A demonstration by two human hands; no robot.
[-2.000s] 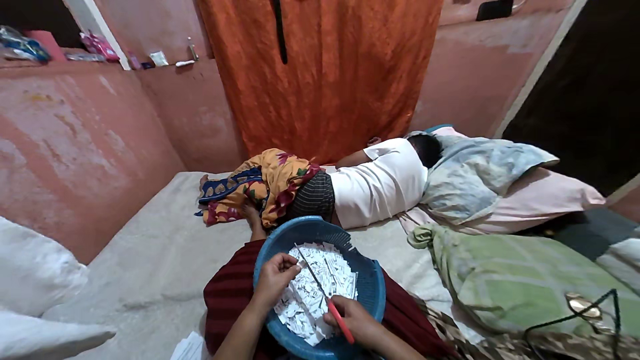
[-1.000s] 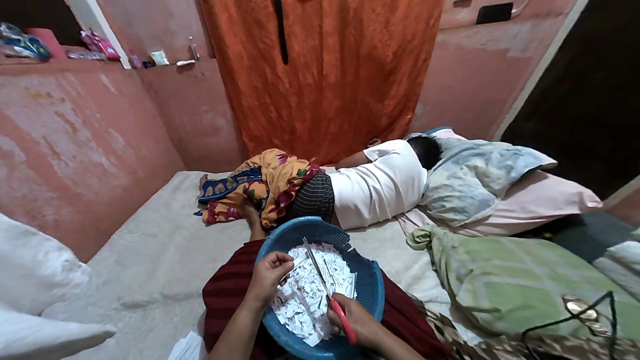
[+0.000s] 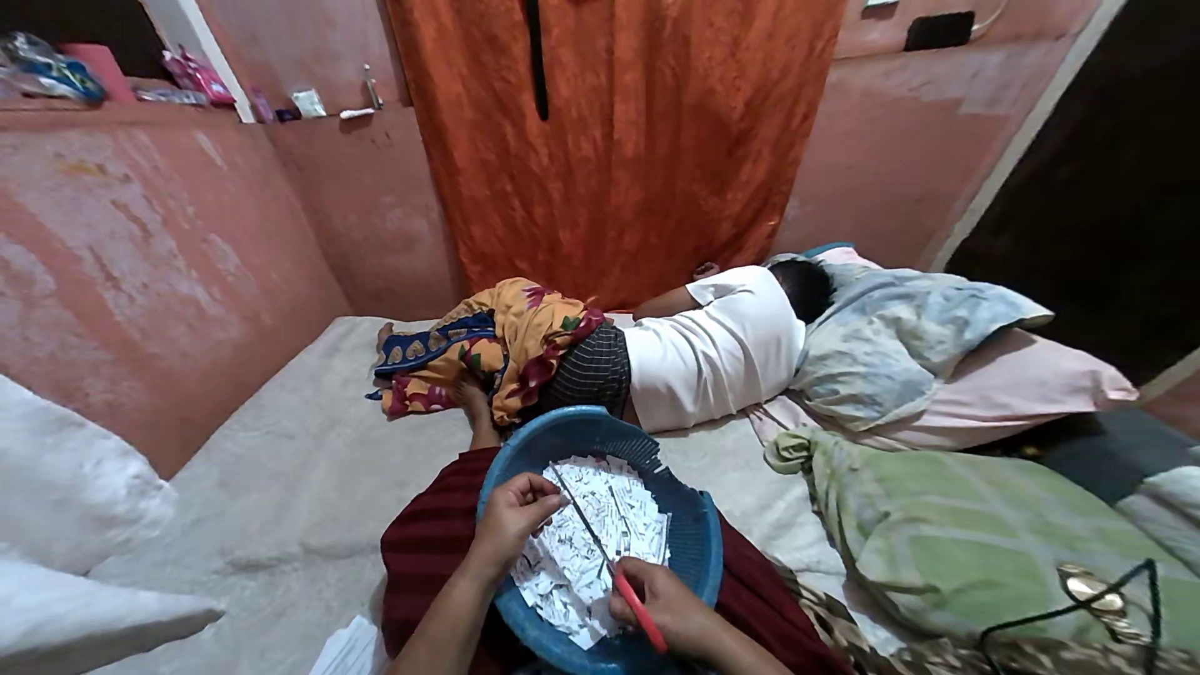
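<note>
A blue plastic basket [image 3: 696,548] with a broken rim rests on my lap, over dark red cloth [image 3: 427,544]. Many small cut pieces of white paper [image 3: 586,572] lie in it. My right hand [image 3: 661,600] grips red-handled scissors [image 3: 637,609], whose blades point up and left over the paper. Near the blade tips is my left hand [image 3: 520,520], thumb and fingertips pinched together; a small piece of paper seems to be between them, though it hardly stands out against the pile.
Beyond the basket a person [image 3: 708,352] in a white shirt lies on the bed, facing away. Pillows [image 3: 975,534] are at the right, white bedding [image 3: 75,478] at the left. Paper strips [image 3: 349,647] lie beside my lap. An orange curtain [image 3: 619,141] hangs behind.
The scissor blades have shifted slightly over the basket, and my left hand has moved a little near their tips. The lying person has not plainly moved.
</note>
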